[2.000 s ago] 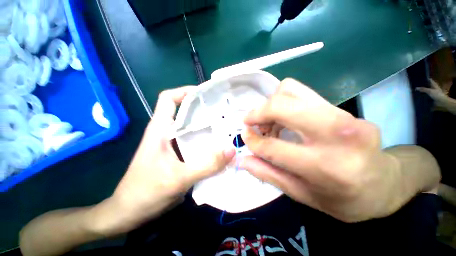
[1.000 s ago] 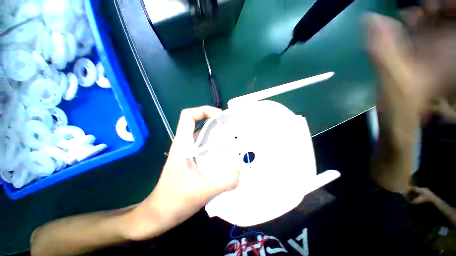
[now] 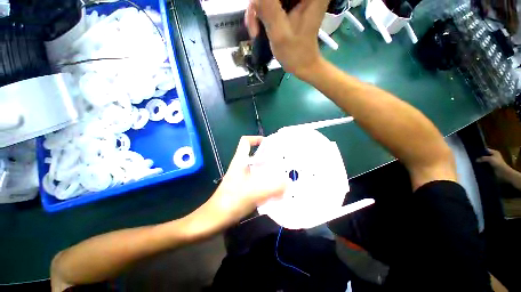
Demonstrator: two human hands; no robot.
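Note:
A white round plastic housing (image 3: 320, 177) with two long prongs pointing right is held above the bench's front edge. My left hand (image 3: 243, 185) grips its left side. A blue wire (image 3: 279, 251) hangs below it, and its centre hole is dark. My right hand (image 3: 294, 43) is at the top, gripping a dark electric screwdriver (image 3: 261, 52). The screwdriver's lower end is at the brassy front of a grey-silver metal box (image 3: 228, 68). The screwdriver's tip cannot be made out clearly.
A blue tray (image 3: 193, 140) of white rings stands at left, with a white flat piece (image 3: 34, 108) over it. A hand screwdriver (image 3: 258, 121) lies behind the housing. Pronged housings (image 3: 385, 17) stand at the back. Clear ridged trays (image 3: 480, 57) and another person's hand (image 3: 497, 162) are at right.
My right hand has left the housing, swung out to the right, and now grips the electric screwdriver at the metal box. My left hand still holds the housing. The view has shifted.

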